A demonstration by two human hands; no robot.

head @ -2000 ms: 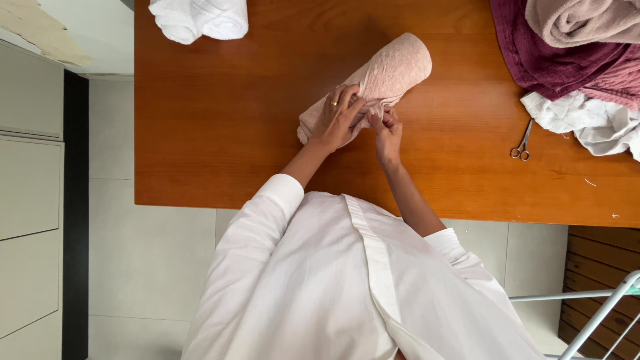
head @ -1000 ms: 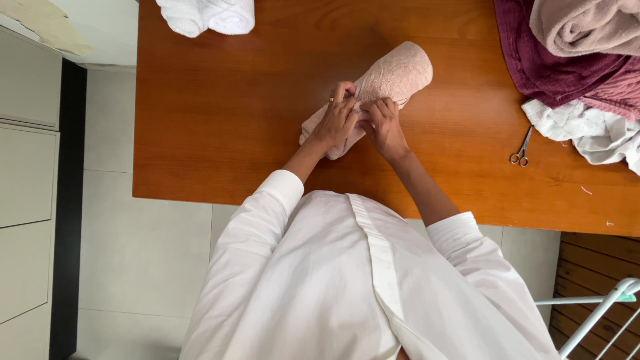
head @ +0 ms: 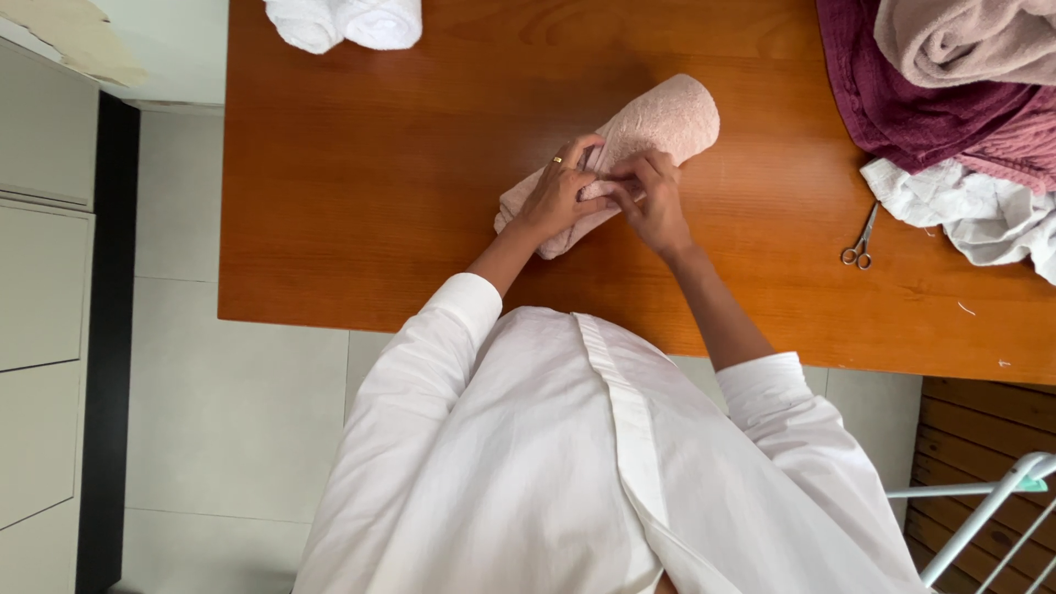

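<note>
A pale pink rolled towel (head: 672, 115) lies slantwise on the wooden table (head: 371, 214), its far end up and to the right. My left hand (head: 561, 194), with a gold ring, rests on the roll's middle and grips a fold of the cloth. Close beside it my right hand (head: 656, 198) pinches the same towel near a raised edge. The fingertips of both hands nearly meet; exactly what lies between them is partly hidden.
Two white rolled towels (head: 379, 21) lie at the back left. At the right are a burgundy towel (head: 858, 91), a beige towel (head: 932, 41), crumpled white cloth (head: 990, 206) and small scissors (head: 860, 243). A white metal rack (head: 973, 528) stands below right.
My right hand has moved up and over the roll since two seconds ago, its fingers now bent over the cloth. My left hand stays on the towel.
</note>
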